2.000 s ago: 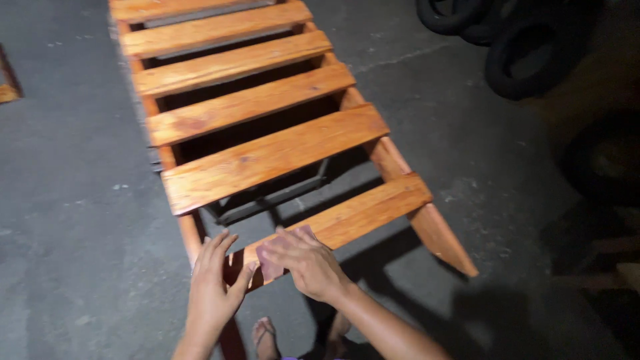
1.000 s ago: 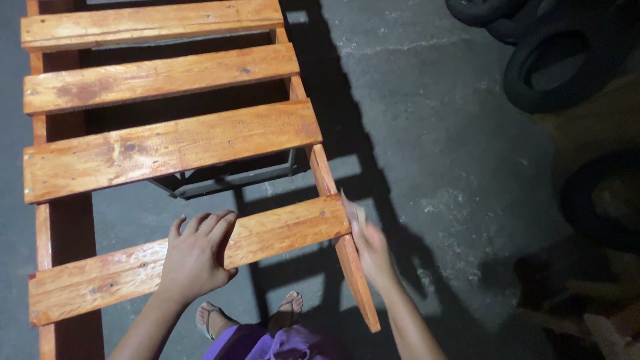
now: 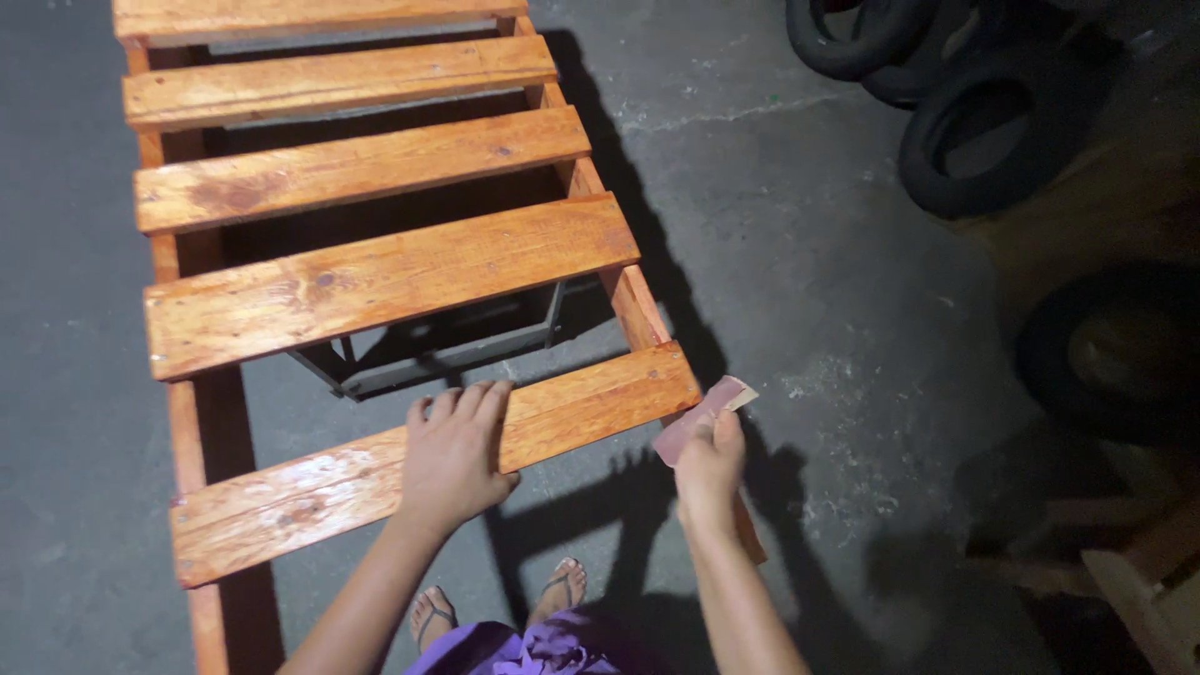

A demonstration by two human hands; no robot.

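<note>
A slatted wooden frame (image 3: 394, 272), stained orange and glossy, stretches away from me. My left hand (image 3: 455, 459) rests across its nearest slat (image 3: 600, 408), fingers over the far edge and thumb at the near edge. At that slat's right end, my right hand (image 3: 710, 464) holds a folded piece of reddish sandpaper (image 3: 698, 422) beside the end corner, over the side rail. Whether the paper touches the wood I cannot tell. The rail (image 3: 750, 534) shows again below my right hand, partly hidden by the wrist.
A dark metal stand (image 3: 450, 361) is under the slats. Several black tires (image 3: 975, 131) lie on the concrete floor (image 3: 806, 281) at the right, with wooden pieces (image 3: 1125, 591) at the lower right. My feet in flip-flops (image 3: 562, 586) are below the near slat.
Two seconds ago both hands were near the left part of the nearest slat, with the sandpaper under my right hand. My right hand now has it at the slat's right end.
</note>
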